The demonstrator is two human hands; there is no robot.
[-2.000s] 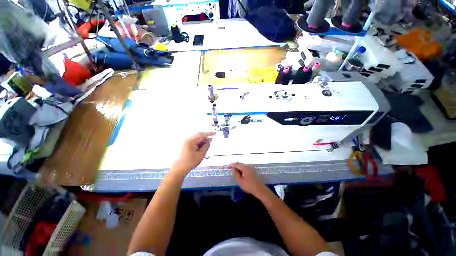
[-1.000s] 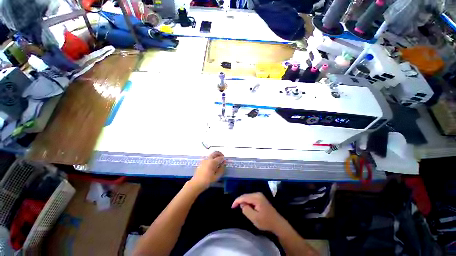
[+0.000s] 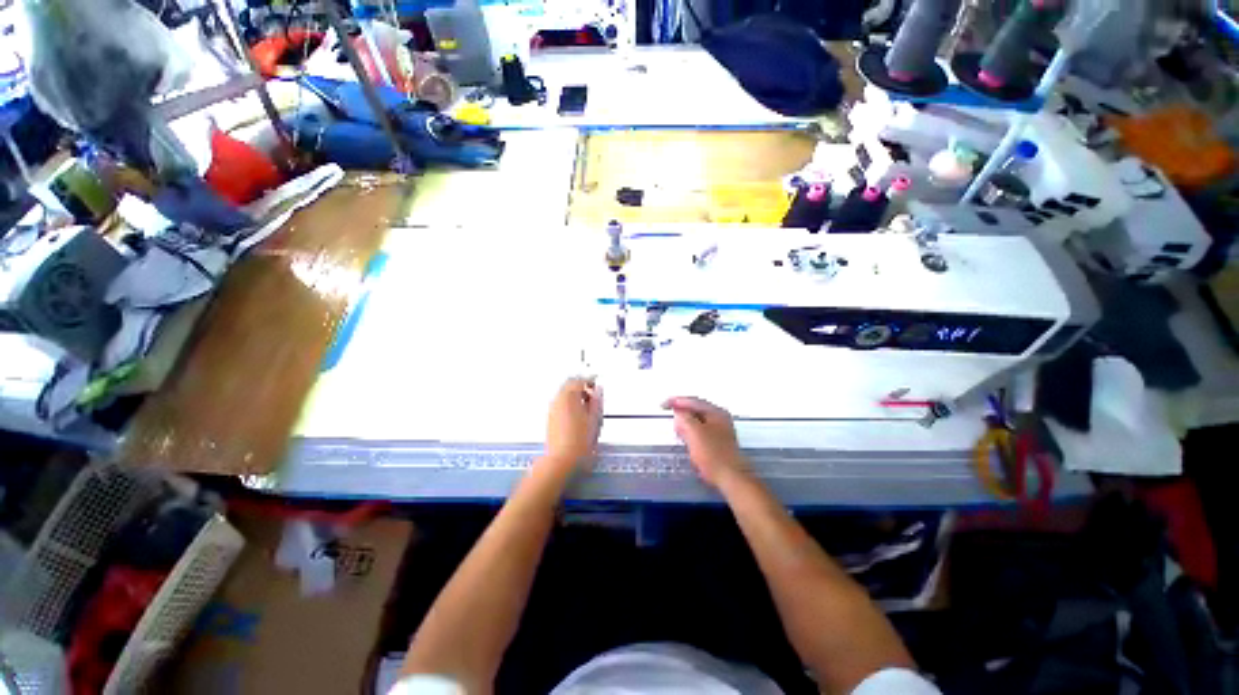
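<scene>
The white sewing machine [image 3: 870, 285] stands in front of me, its lit panel on the right of the head. Its needle bar and presser foot [image 3: 644, 350] are at the head's left end. My left hand [image 3: 576, 418] is over the front of the table, left of and below the presser foot, with its fingertips pinched together. Whether they hold a thread or a tiny part cannot be made out. My right hand [image 3: 704, 432] is just to the right, partly curled, thumb and finger pointing left. Nothing can be made out in it. The hands are apart.
Grey ruler tape [image 3: 408, 464] runs along the front edge. Orange-red scissors [image 3: 1012, 464] and a small red tool [image 3: 913, 403] are at the right. Thread cones [image 3: 859, 208] stand behind the machine. Cloth [image 3: 150, 278] is piled at the left; a slatted basket [image 3: 177, 597] is below.
My right hand has risen from below the table edge to over the table. My left hand has moved from the ruler tape slightly up towards the machine. The camera view has shifted slightly.
</scene>
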